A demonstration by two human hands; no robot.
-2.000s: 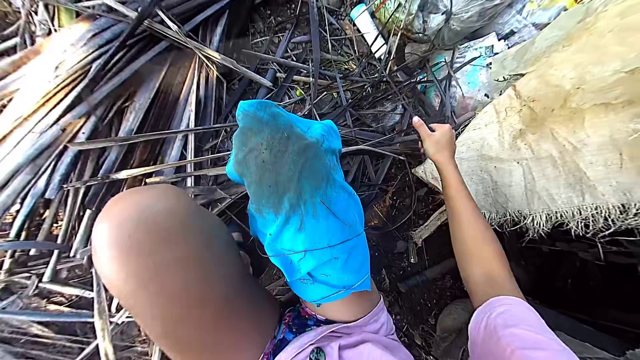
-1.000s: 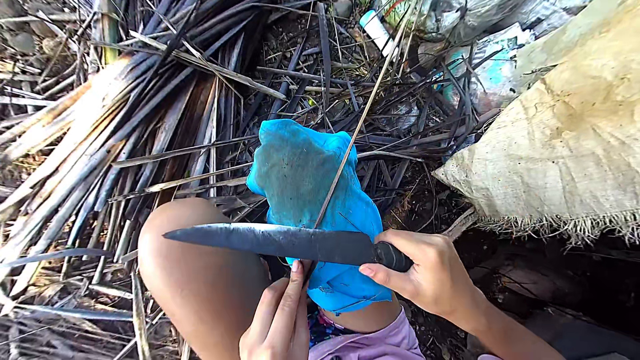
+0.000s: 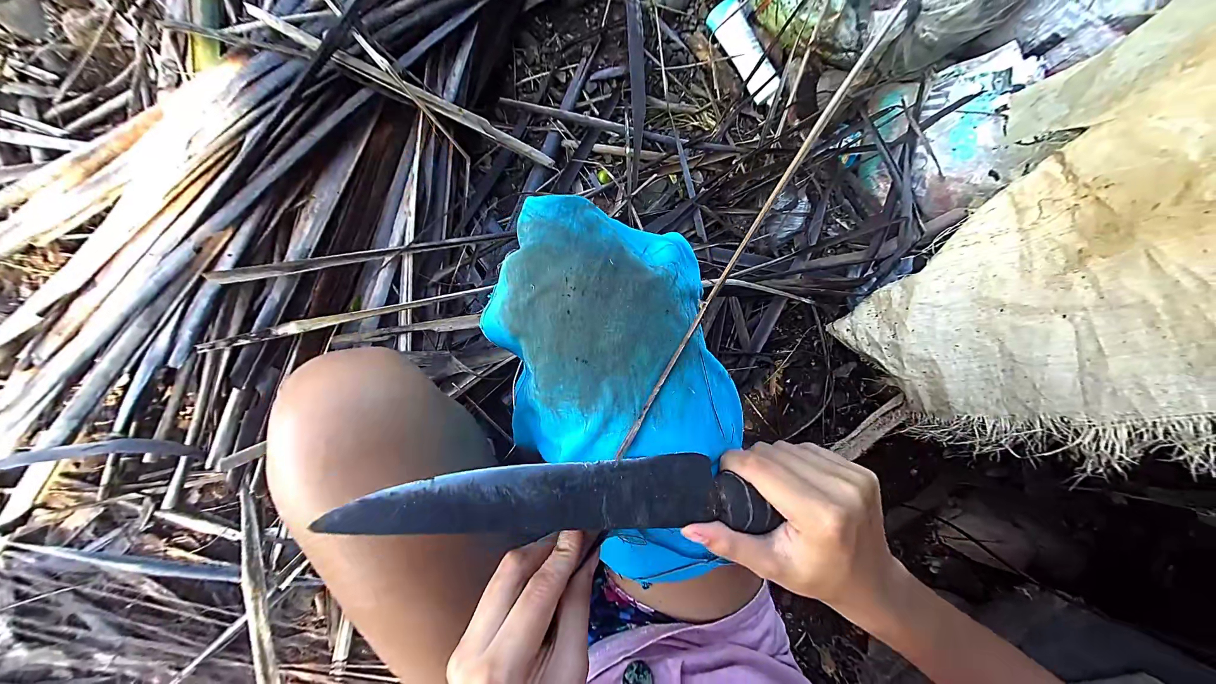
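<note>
My right hand (image 3: 812,522) grips the dark handle of a large knife (image 3: 532,496), its broad dark blade lying level and pointing left. Just below the blade, my left hand (image 3: 532,608) pinches the lower end of a thin dry stalk (image 3: 750,228). The stalk passes behind the blade and slants up to the right. Where blade and stalk cross, they appear to touch. Behind them a bright blue cloth (image 3: 608,332) with a large dark stain covers one leg, tied round with thin cord. The blade's tip is over my bare knee (image 3: 370,418).
A heap of long dry leaf strips (image 3: 237,209) lies at the left. On the right is a frayed, pale woven sack (image 3: 1064,285). Crumpled plastic litter (image 3: 950,123) and a white tube with a blue end (image 3: 746,52) lie at the top among dry debris.
Two seconds ago the right hand was out to the right and no knife or left hand showed. The knife and left hand came in over the lap, with the stalk.
</note>
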